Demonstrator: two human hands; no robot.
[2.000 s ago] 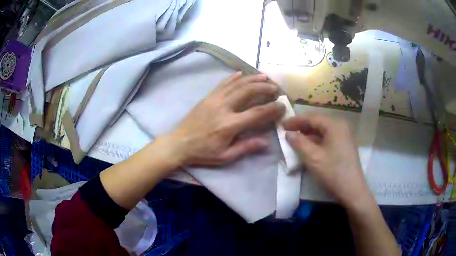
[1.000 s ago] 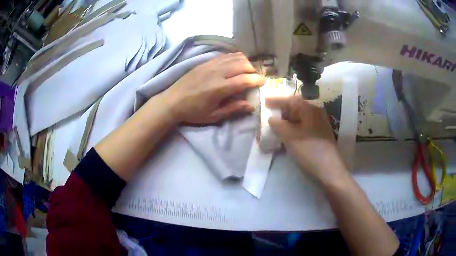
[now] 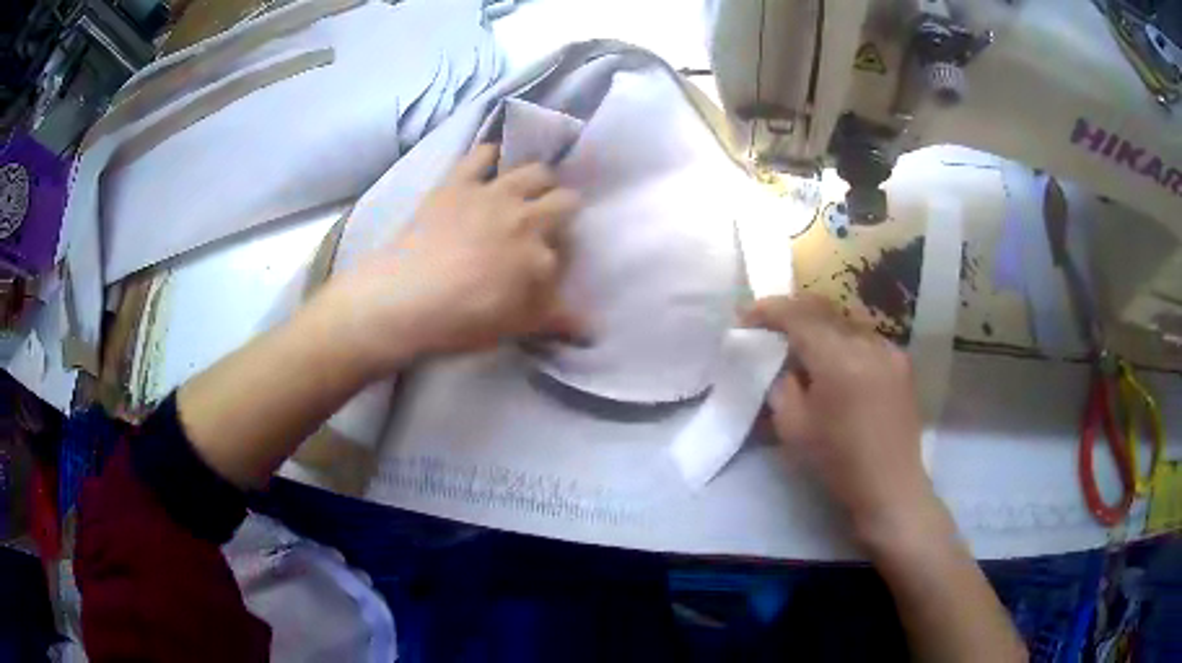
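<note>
A pale grey-white cloth panel [image 3: 648,233] with a curved end lies in front of the sewing machine, its right edge near the lit presser foot area. A white strip [image 3: 729,412] runs along that edge, its loose lower end slanting down left. My left hand [image 3: 499,253] grips a raised fold of the panel on its left side, fingers bent. My right hand [image 3: 836,382] pinches the strip and panel edge between thumb and fingers just below the needle area. The needle itself cannot be made out.
The machine head [image 3: 1024,117] stands at upper right. Scissors with red and yellow handles [image 3: 1104,447] lie at right, and another pale strip [image 3: 936,311] lies left of them. A panel stack [image 3: 259,168] lies upper left, near a purple box [image 3: 29,194]. Pale cloth [image 3: 305,589] hangs below the table edge.
My left hand has moved left off the panel's edge and now holds a fold. The panel's curved end has swung round and lies flatter. My right hand has shifted slightly down and right in view.
</note>
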